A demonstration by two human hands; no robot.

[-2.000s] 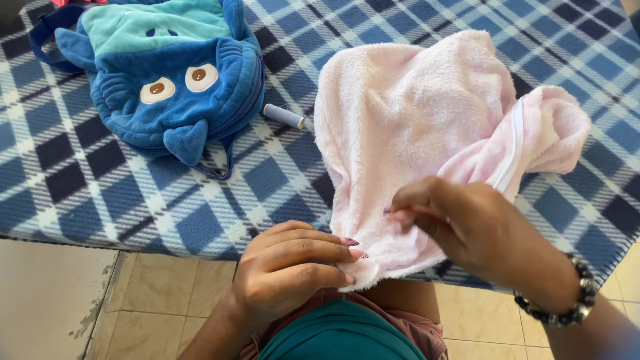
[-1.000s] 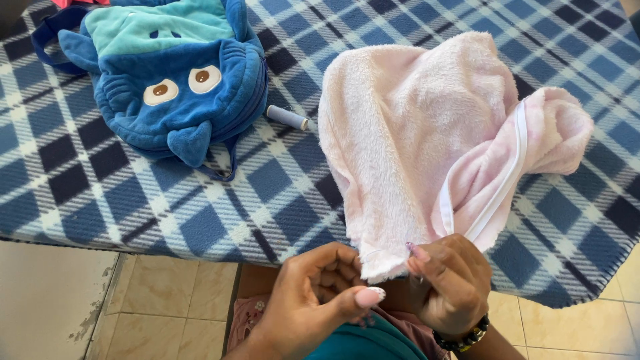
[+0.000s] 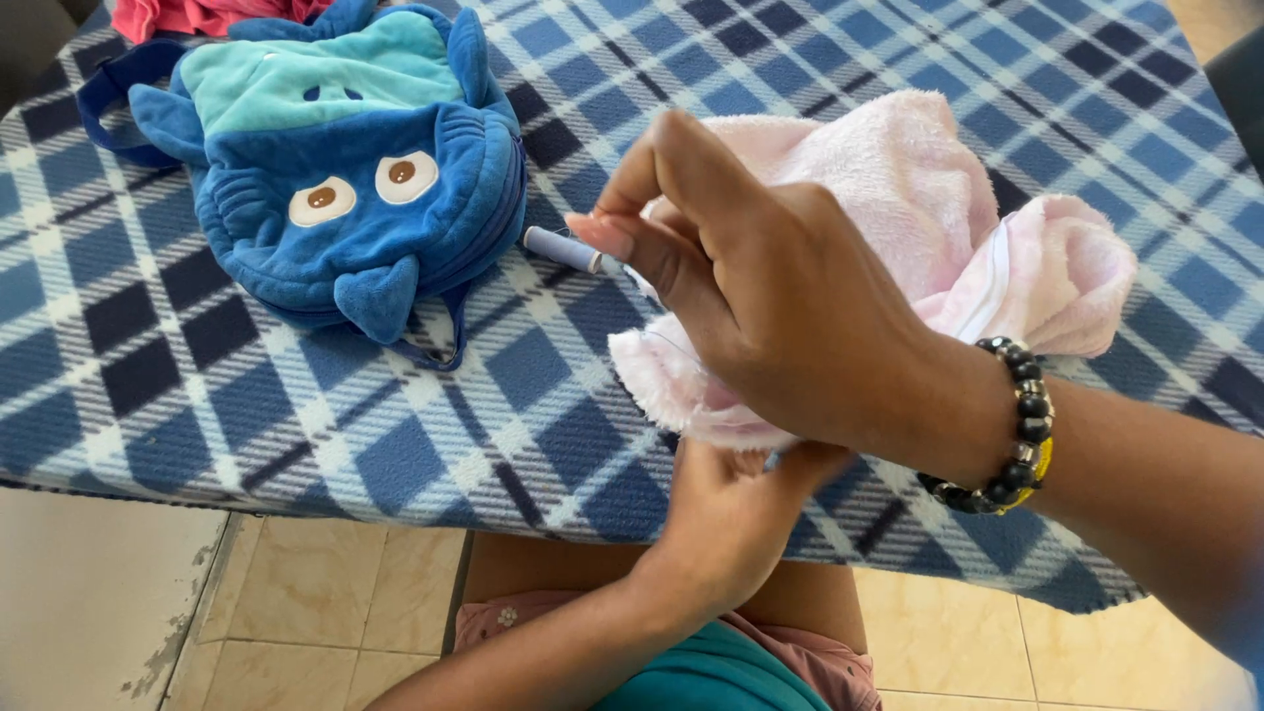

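Pink fluffy fabric (image 3: 904, 178) with a white strip along one part lies bunched on the table. My left hand (image 3: 726, 523) holds its near edge from below, the fingers partly hidden under the cloth. Above the fabric is my right hand (image 3: 780, 286), raised, thumb and index fingertips pinched together; a needle or thread between them cannot be made out. A beaded bracelet (image 3: 1027, 425) circles the right wrist. Just beyond the right fingertips, a spool of light blue-grey thread (image 3: 563, 250) lies on its side.
A blue plush backpack (image 3: 336, 168) with embroidered eyes lies at the left, its strap loop towards the near edge. Coral-red cloth (image 3: 212, 15) is behind it. A blue plaid fleece cover (image 3: 247, 425) spreads over the table. Tiled floor (image 3: 306, 583) shows below the near edge.
My right hand has risen from the fabric's near edge and moved up and away from me. The near edge of the cloth has been lifted and folded back, with my left hand now beneath it.
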